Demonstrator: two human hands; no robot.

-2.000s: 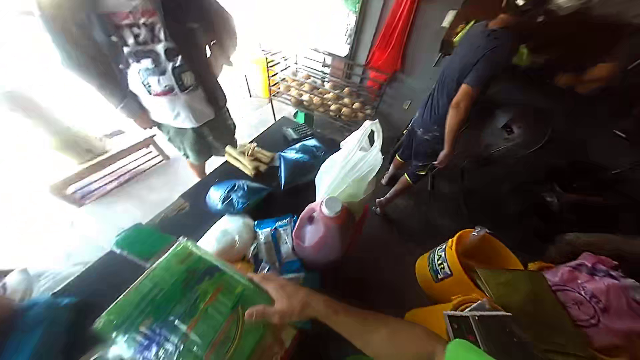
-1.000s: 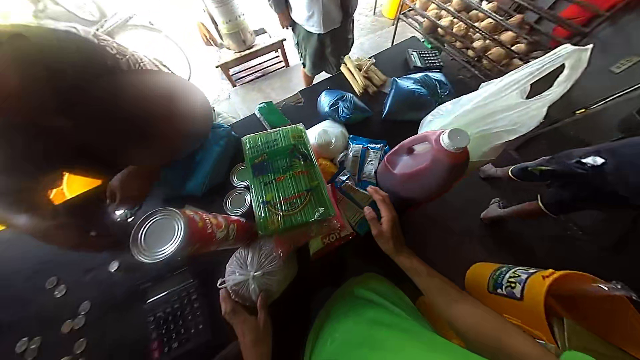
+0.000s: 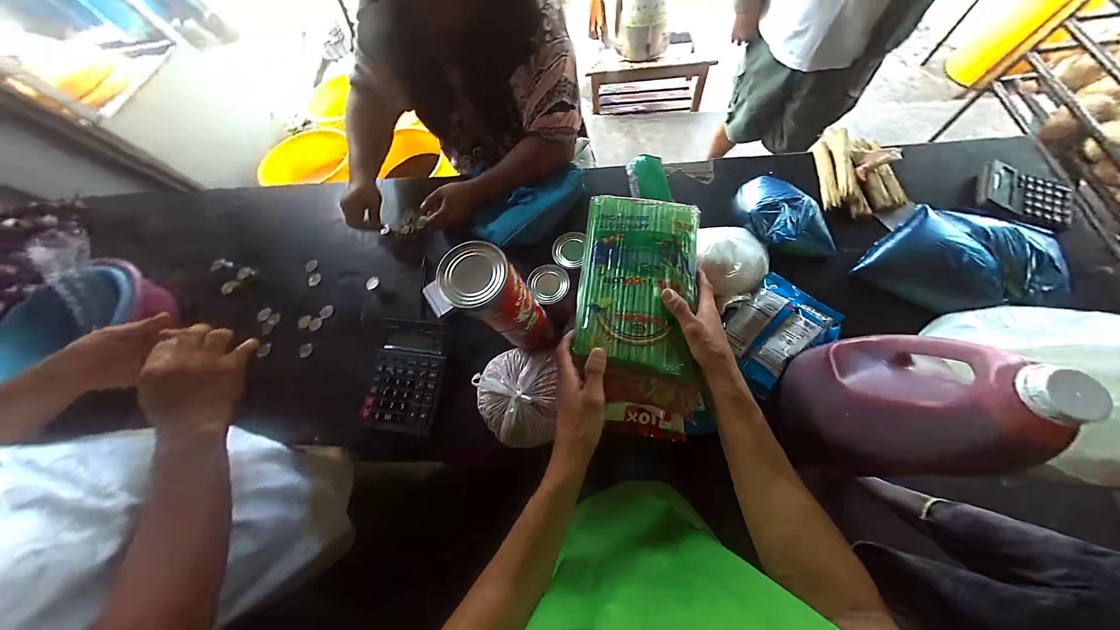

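My left hand (image 3: 582, 398) and my right hand (image 3: 698, 319) grip a green plastic-wrapped pack (image 3: 637, 280) from its two sides, above the dark counter. Left of it stand a tall red can (image 3: 512, 302) and two short cans (image 3: 549, 283). A knotted plastic bag (image 3: 518, 398) touches or nearly touches my left hand. Under the pack's near end lies a red packet (image 3: 645, 418). Close to my right hand are a white plastic bundle (image 3: 733, 262) and blue-and-white packets (image 3: 779, 331). A jug of dark red liquid (image 3: 919, 404) lies farther right.
Coins (image 3: 306, 322) and a black calculator (image 3: 407, 376) lie on the counter (image 3: 219, 206). A person across it handles coins; a co-worker's hands (image 3: 192, 367) are at the left. Blue plastic bags (image 3: 962, 258), tied sticks (image 3: 857, 175) and another calculator (image 3: 1025, 194) sit at the right.
My left hand has gone from the knotted bag to the green pack, and my right hand has closed on the pack's right side. The view has swung left.
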